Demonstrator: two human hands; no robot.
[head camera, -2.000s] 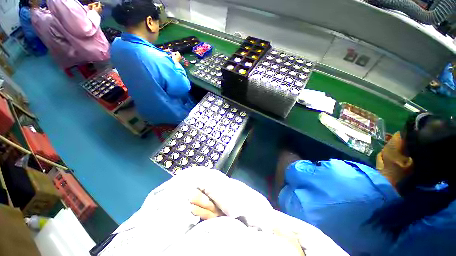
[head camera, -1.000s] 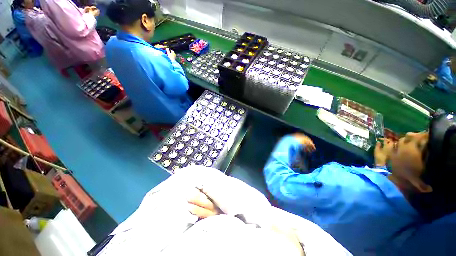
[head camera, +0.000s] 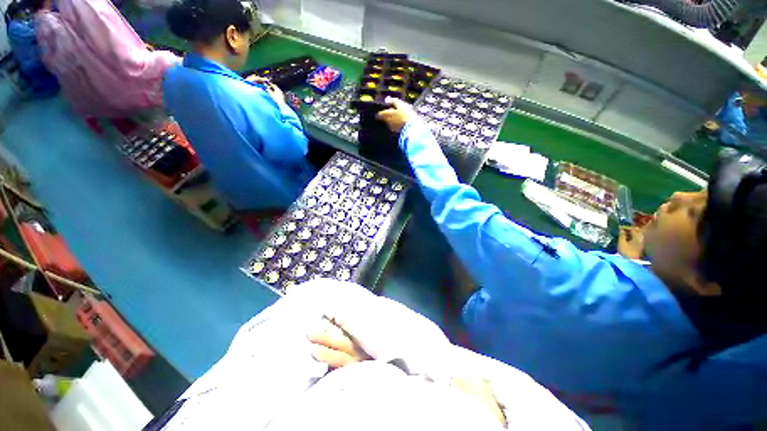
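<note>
My arms are folded in overexposed white sleeves at the bottom of the view. Part of one of my hands (head camera: 338, 345) shows against a sleeve, and skin of the other (head camera: 484, 399) shows faintly at lower right. Which is left or right is unclear, and most fingers are hidden. Nothing held is visible. Beyond my arms, a low stack of clear blister trays (head camera: 332, 223) holds rows of round parts. On the green bench (head camera: 643, 181) are another clear tray stack (head camera: 465, 114) and black parts trays (head camera: 388, 82); the top black tray is tilted under a worker's hand.
A worker in blue (head camera: 580, 311) sits close at right, one arm reaching across the bench. Another blue-clad worker (head camera: 231, 126) and one in pink (head camera: 105, 59) sit further left. Red crates (head camera: 113, 332) and a white box (head camera: 101, 404) stand at lower left beside the blue floor.
The right-hand worker has turned and stretched an arm to the black tray stack, whose top tray has shifted and tilted. The view has shifted slightly; my folded arms stay in place.
</note>
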